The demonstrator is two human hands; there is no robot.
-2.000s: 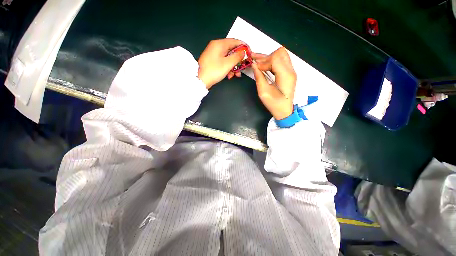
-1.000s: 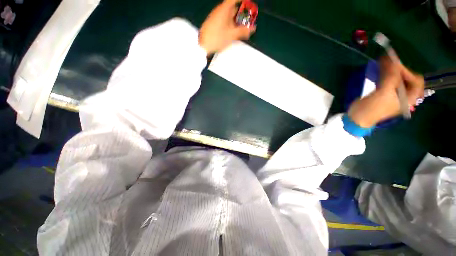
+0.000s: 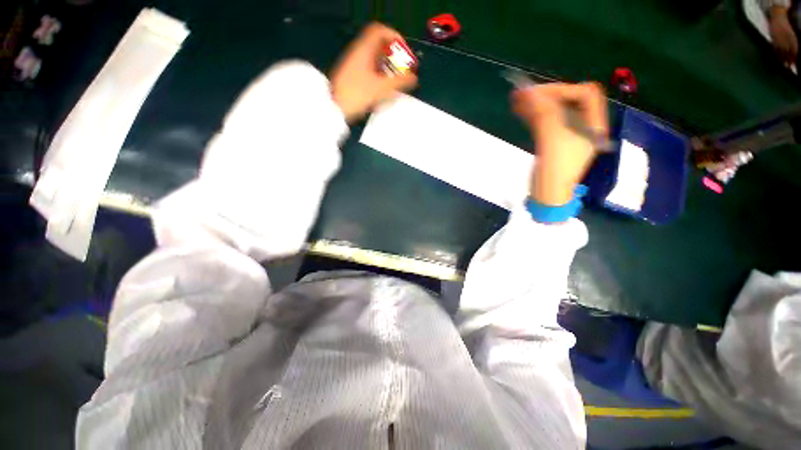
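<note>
My left hand (image 3: 362,75) holds a red housing (image 3: 400,58) with light parts inside, above the far left end of the white liner sheet (image 3: 448,156). My right hand (image 3: 564,132), blurred, holds the thin tweezers (image 3: 519,80) over the sheet's right end, left of the blue bin. Whether anything is at the tweezer tip is too blurred to tell. A blue wrist strap (image 3: 555,209) is on my right wrist.
A blue bin (image 3: 669,171) with white pieces stands right. Red housings lie at the back (image 3: 443,26) and near the bin (image 3: 624,81). White spare strips (image 3: 110,132) overhang the left edge. Another person's hand (image 3: 782,37) shows top right, a sleeve at right.
My right hand went right past the bin, then came back left with the tweezers. My left hand moved away from it with a housing. A red housing now shows on the bench at the back.
</note>
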